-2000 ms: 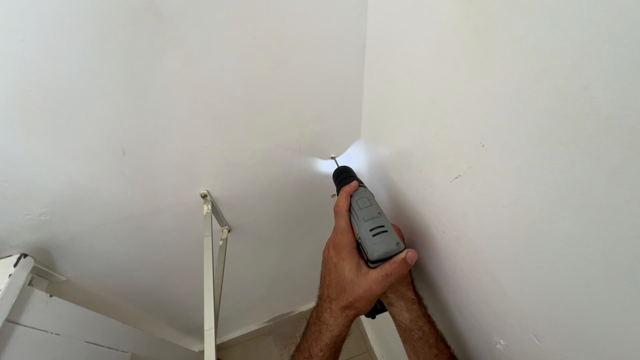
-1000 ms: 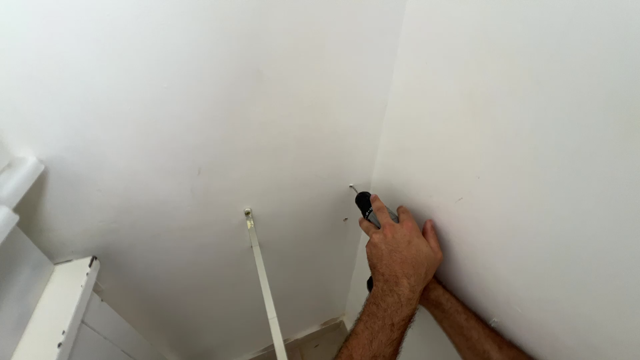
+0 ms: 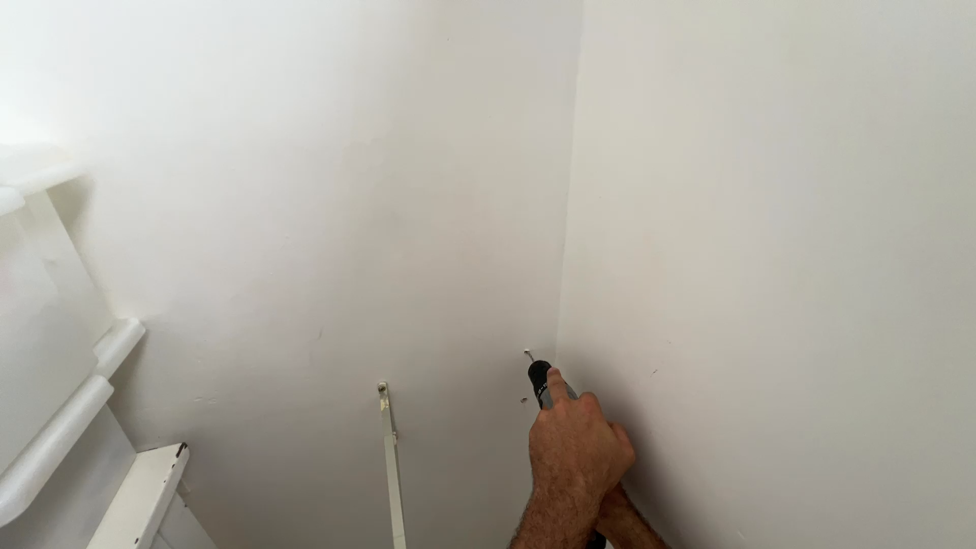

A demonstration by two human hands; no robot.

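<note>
A grey and black cordless drill (image 3: 541, 379) points up at the left wall beside the corner. Its thin bit (image 3: 532, 357) reaches a small light spot on that wall. Over the top of the drill lies my left hand (image 3: 576, 442), with a finger stretched along the black front end. Behind it, my right hand (image 3: 616, 503) is around the drill's lower part, mostly hidden with only the wrist side showing. A small dark-edged hole (image 3: 524, 400) is in the wall just left of the drill.
A cream metal bracket (image 3: 393, 473) is fixed to the left wall, left of my hands. White rounded ledges (image 3: 57, 450) and a chipped white panel edge (image 3: 145, 488) stand at the far left. The right wall (image 3: 762, 267) rises close beside my hands.
My left hand has moved forward over the drill body, which it now largely covers. The bright glow around the bit two seconds ago no longer shows. The view has shifted, bringing more left-side ledges in.
</note>
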